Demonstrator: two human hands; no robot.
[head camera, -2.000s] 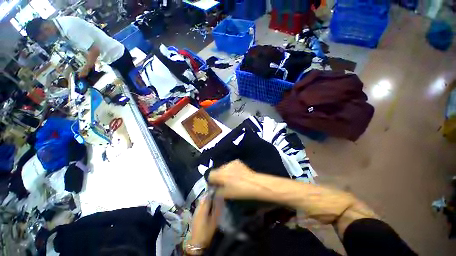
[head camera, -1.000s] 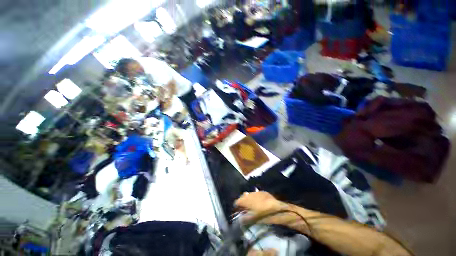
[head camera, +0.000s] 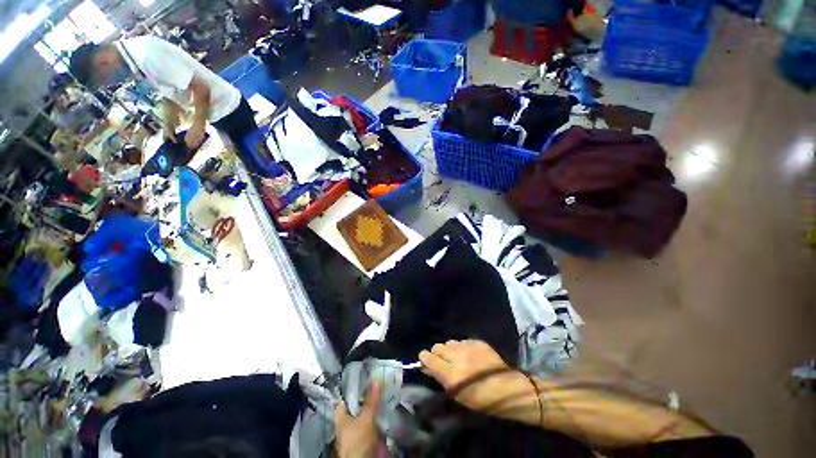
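Note:
Black and pale grey garment pieces lie in a pile in front of me, with pale strips fanned along the right edge. My right hand pinches the edge of a pale grey and black piece at the near side of the pile. My left hand, partly cut off by the bottom edge, is on the same piece, thumb up. Its fingers are mostly hidden. I cannot tell if either fist hides a tool.
A white table on the left bears black cloth and red-handled scissors. A patterned brown board lies beyond the pile. A maroon heap and blue crate are right. A person in white works at the far end.
The view swung up and left, then back. My right hand has moved down and right from my left hand, and pale grey cloth now shows between them.

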